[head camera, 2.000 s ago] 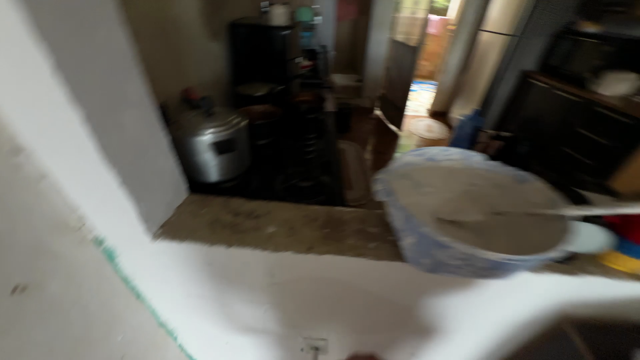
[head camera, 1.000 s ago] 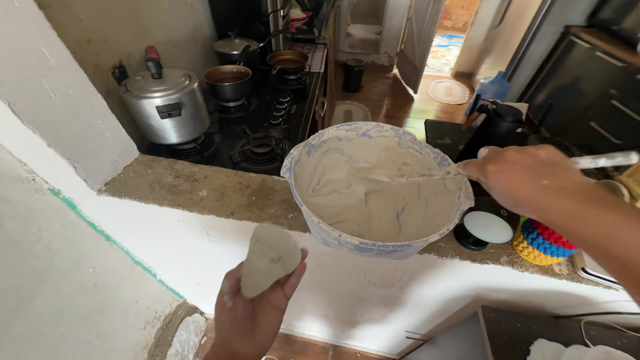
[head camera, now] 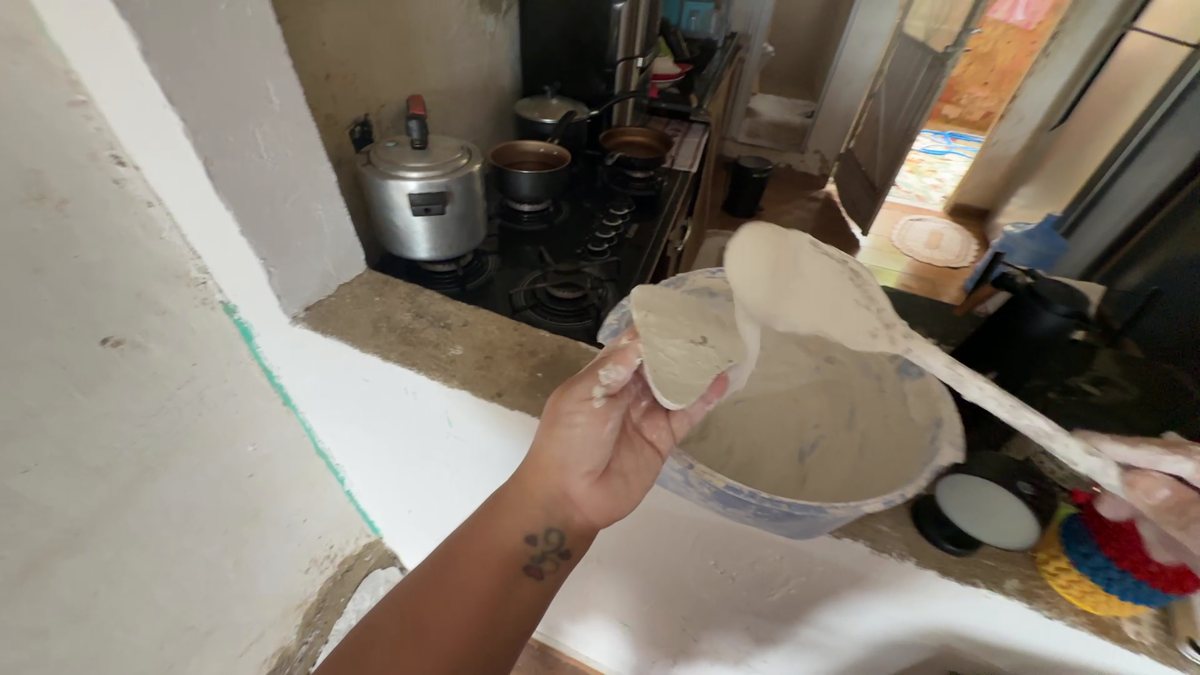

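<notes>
My left hand (head camera: 609, 431) grips a small, rounded spreader (head camera: 682, 345) coated in pale plaster, over the left rim of a plastic basin. At the right edge, my right hand (head camera: 1148, 487) is closed on the handle of a large plaster-covered spoon (head camera: 816, 286). The spoon's bowl is raised over the far left side of the basin, beside the spreader, and wet plaster hangs between them. The blue-and-white basin (head camera: 759, 520) holds pale wet plaster (head camera: 806, 422) and stands on the rough ledge of a half wall (head camera: 450, 352).
Behind the ledge is a black gas cooktop (head camera: 600, 234) with a pressure cooker (head camera: 429, 197), a saucepan (head camera: 530, 171) and a frying pan (head camera: 636, 147). Right of the basin are a round white-topped object (head camera: 986, 511) and a red, blue and yellow crocheted item (head camera: 1106, 562). A wall stands at left.
The spoon has come up out of the plaster in my right hand. My left hand has moved from in front of the basin to its rim, bringing the spreader beside the spoon.
</notes>
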